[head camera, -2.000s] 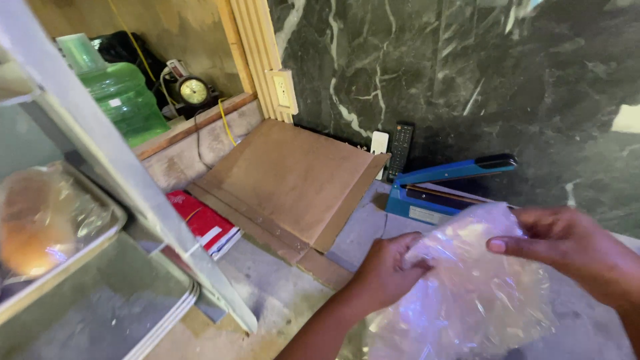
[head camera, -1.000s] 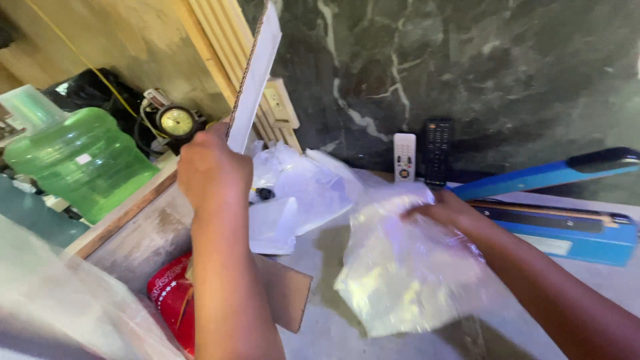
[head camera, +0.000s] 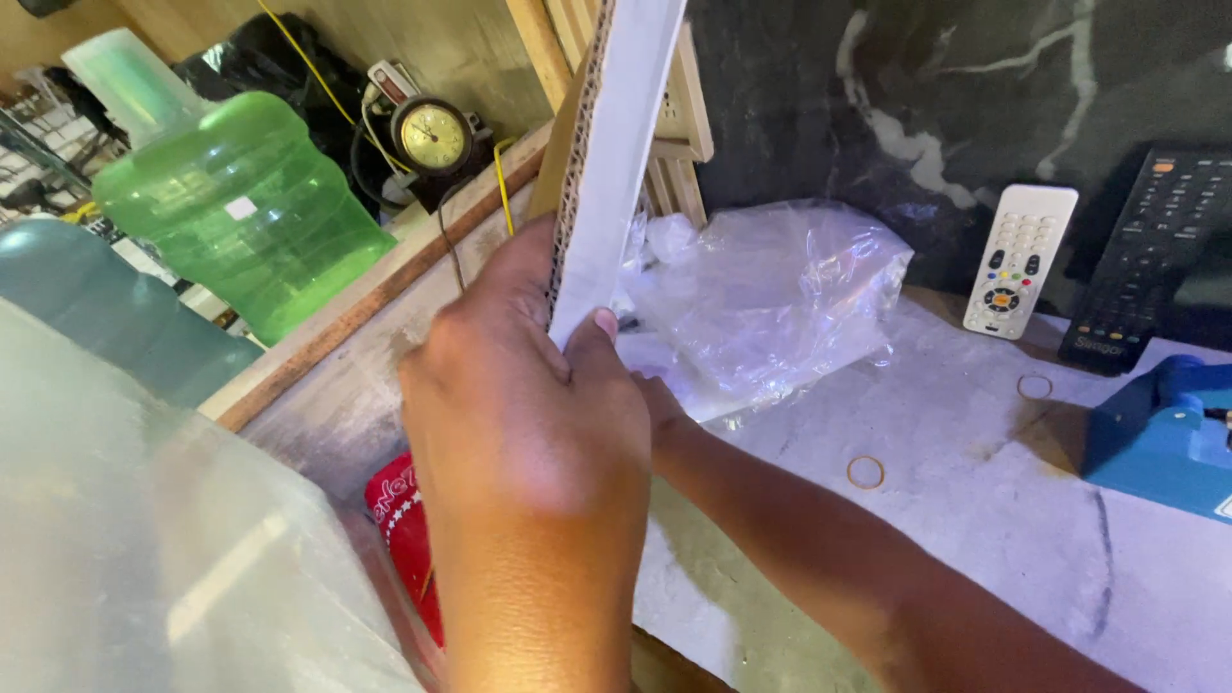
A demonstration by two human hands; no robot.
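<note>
My left hand (head camera: 529, 385) grips the lower edge of an upright cardboard sheet (head camera: 621, 164), white on one face, with its corrugated edge toward me. Behind it, my right hand (head camera: 659, 404) reaches in from the right to the near side of a clear plastic bag (head camera: 770, 298) on the counter by the dark marbled wall. The left hand hides most of the right hand's fingers, so its hold is unclear. A red printed packet (head camera: 409, 539) lies low, left of my left wrist.
A white remote (head camera: 1020, 260) and a black remote (head camera: 1145, 260) lean on the wall, near a blue sealer-like device (head camera: 1165, 443). Rubber bands (head camera: 865, 473) lie on the counter. Beyond a wooden ledge (head camera: 385, 289) stand a green water jug (head camera: 241, 202) and a round gauge (head camera: 433, 135).
The cardboard, lying flat two seconds ago, is now held upright in my left hand. The clear bag and my right hand have moved left, behind the cardboard. The view has moved closer.
</note>
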